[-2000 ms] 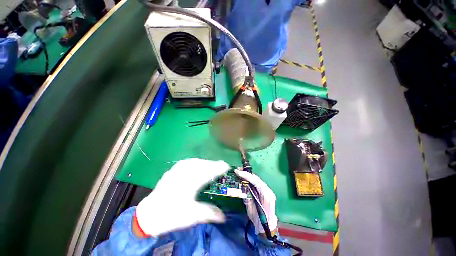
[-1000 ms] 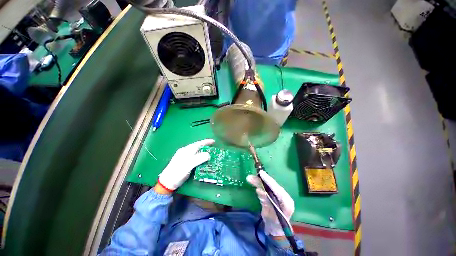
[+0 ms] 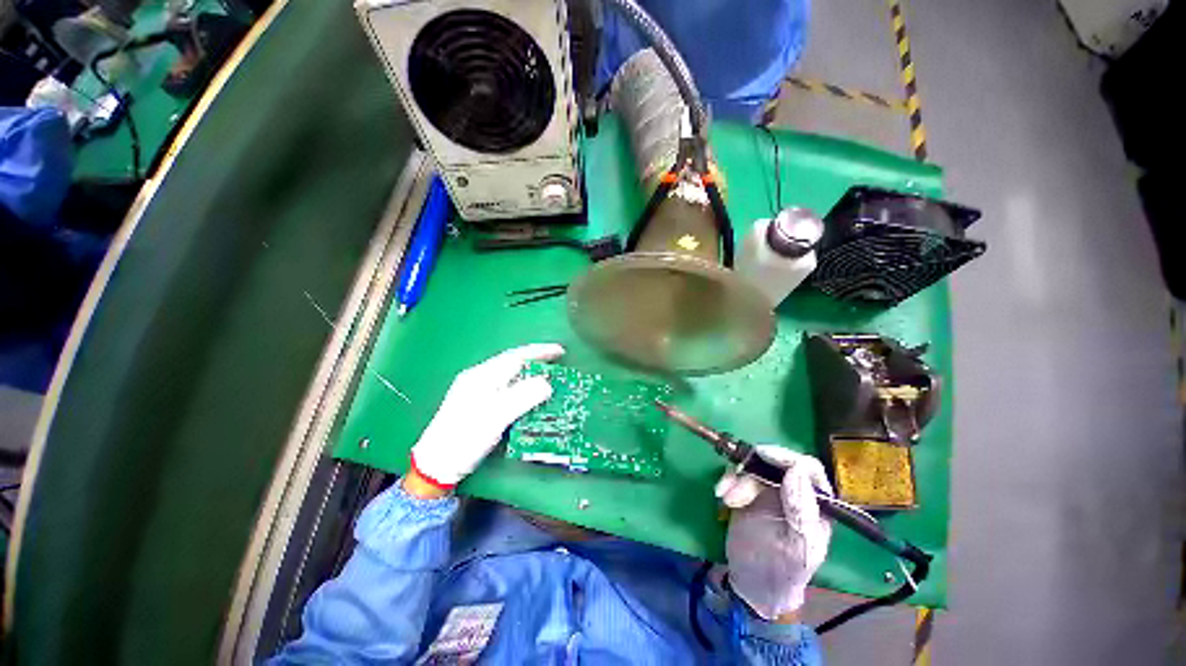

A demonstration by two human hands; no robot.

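A green circuit board [image 3: 592, 423] lies on the green mat with its flat, silver-dotted side up. My left hand [image 3: 479, 414], in a white glove with a red cuff ring, holds the board's left edge between thumb and fingers. My right hand [image 3: 778, 531], in a white glove, holds a dark soldering iron [image 3: 765, 468] like a pen. The iron's tip points up and left, near the board's upper right corner; I cannot tell if it touches. The round mouth of a fume hood [image 3: 671, 315] stands just behind the board.
A cream ionizer [image 3: 488, 111] stands at the back left, with a blue pen [image 3: 424, 247] beside it. Black tweezers [image 3: 537, 295] lie left of the hood. A white bottle [image 3: 783, 255], black fan [image 3: 897, 245], iron stand [image 3: 874, 384] and yellow sponge [image 3: 873, 471] are at right. A conveyor [image 3: 169, 390] runs along the left.
The board has turned from component side to solder side up, and my left hand has shifted to its left edge. My right hand has moved right with the iron, which now slants more.
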